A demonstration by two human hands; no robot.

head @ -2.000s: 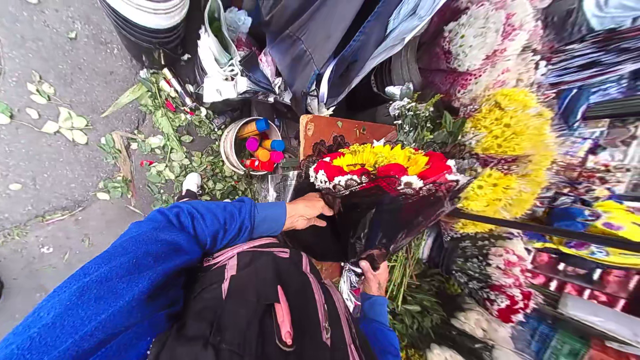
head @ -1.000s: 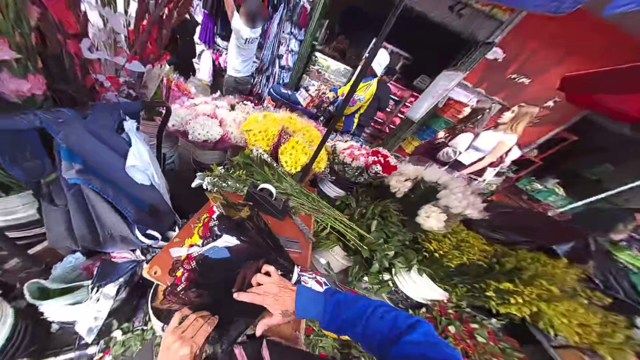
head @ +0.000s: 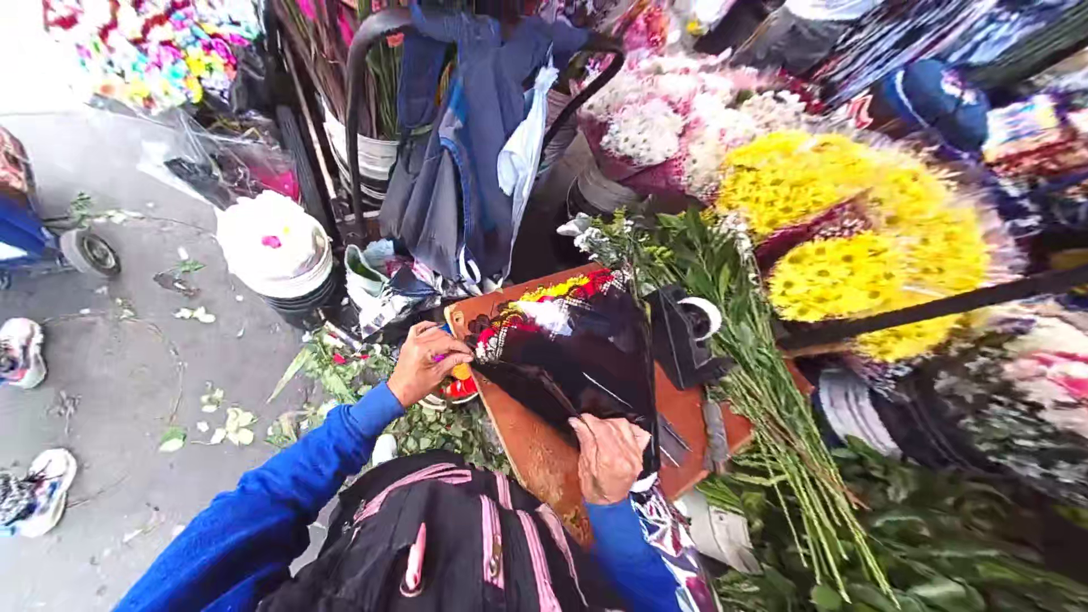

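A bouquet with yellow, red and white flowers, wrapped in black sheet, lies on its side on a reddish-brown wooden board. My left hand pinches the edge of the black wrap at the flower end, over the board's left edge. Close to my body, my right hand has its fingers closed on the lower edge of the wrap, toward the stem end. Shiny silvery film hangs beside my right forearm. A black tape dispenser with a white roll stands just right of the wrap.
Long green stems lie along the board's right side, below yellow flowers. A dark pole crosses at right. Left of the board are a white bucket and leaf-strewn pavement. My black backpack hangs at my front.
One second ago both hands rested on the black wrap; now they hold its edges, my left at the flower end and my right lower down. The view has swung strongly.
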